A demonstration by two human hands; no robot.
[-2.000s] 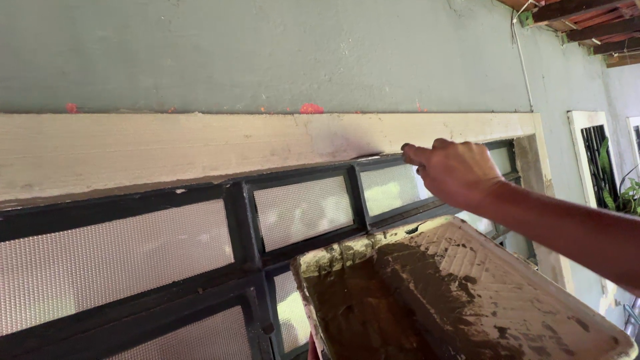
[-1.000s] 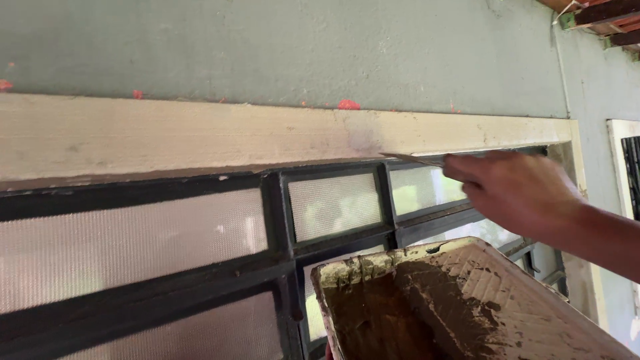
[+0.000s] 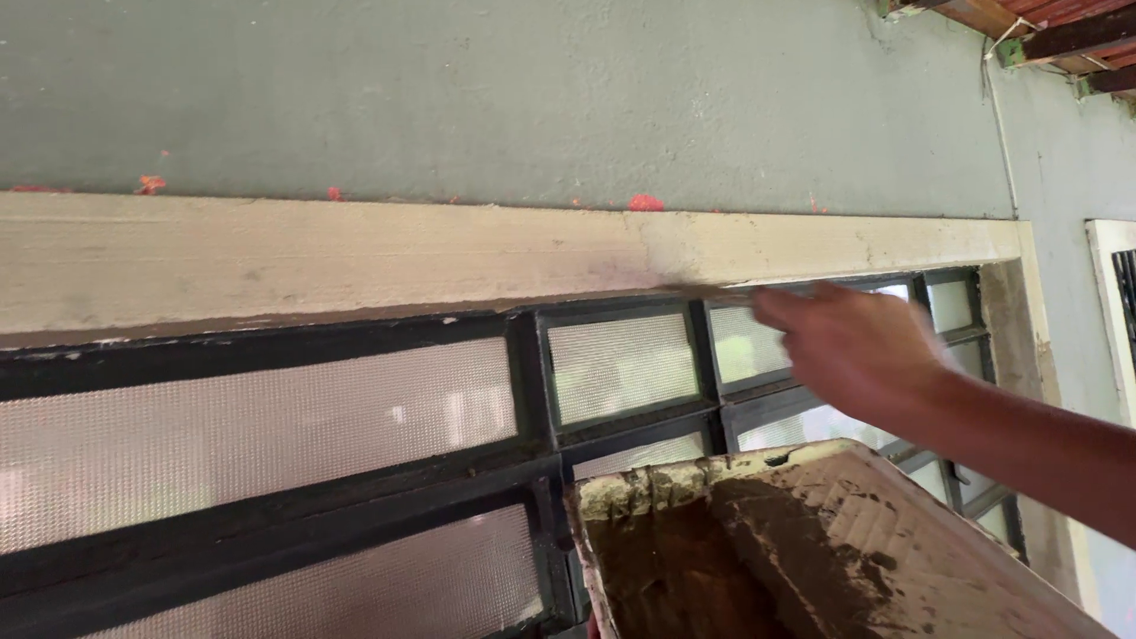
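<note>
My right hand [image 3: 852, 346] is closed around a thin, flat-bladed tool [image 3: 706, 291], blurred and seen nearly edge-on. The blade lies against the lower edge of a cream-painted lintel band [image 3: 355, 257], just above the dark metal window frame [image 3: 532, 382]. Below the hand is a paint tray [image 3: 896, 524], tilted, with brown paste on its ribbed slope and a dark brown mass in its well. At the tray's lower left edge a small reddish sliver may be a fingertip of my left hand; the rest of that hand is hidden.
Textured glass panes [image 3: 266, 435] fill the window frame. A grey-green wall [image 3: 532, 98] with red-orange spots rises above the lintel. Roof beams [image 3: 1083, 40] and a hanging cable [image 3: 1003, 133] are at the upper right. Another barred window [image 3: 1123, 284] stands at the right edge.
My right hand stays near the lintel's lower edge, and the blade has shifted a little along it. The tray remains below the hand. The view has shifted somewhat.
</note>
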